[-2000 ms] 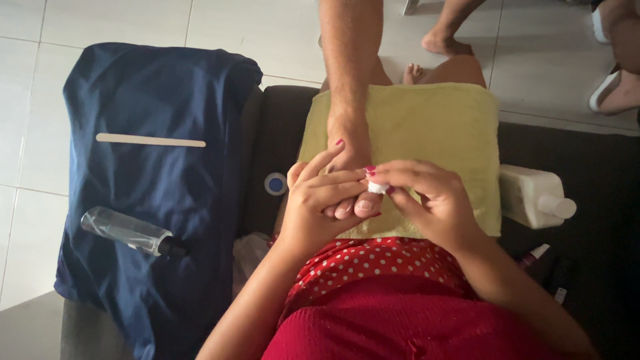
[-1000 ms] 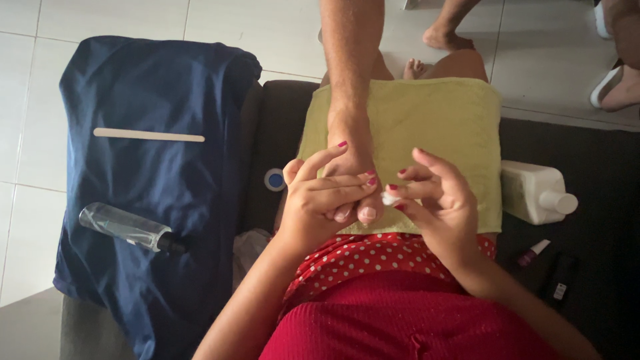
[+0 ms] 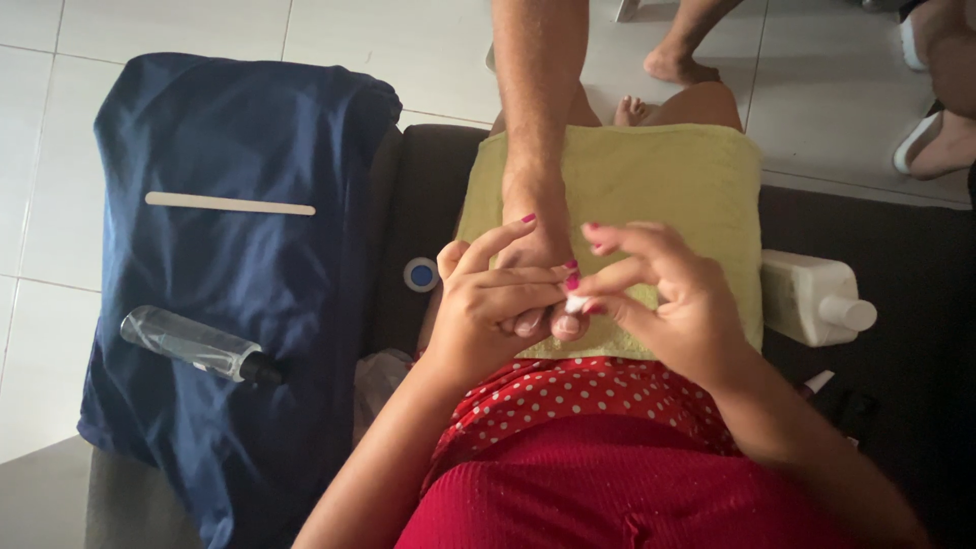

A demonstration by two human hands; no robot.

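Observation:
Another person's hand [image 3: 536, 221] reaches in from the top and lies palm down on a yellow towel [image 3: 663, 183] over my lap. Across its fingers rests my left hand [image 3: 488, 305], which holds them near the tips; its thumb side is partly hidden. Between the thumb and fingertips of my right hand [image 3: 671, 297] is a small white cotton piece [image 3: 577, 303], right beside the other person's fingernail [image 3: 567, 324]. My right hand's other fingers are raised and a little blurred.
On the left, a blue cloth [image 3: 229, 267] bears a nail file [image 3: 230, 203] and a clear bottle with a black cap [image 3: 191, 343]. A round container [image 3: 421, 274] is near the towel. A white bottle [image 3: 808, 297] lies to the right. Other people's feet [image 3: 681, 65] are on the tiled floor.
My right hand, with the cotton, was at the other person's fingertips, moved off to the right, and is now back beside them. My left hand has kept its hold.

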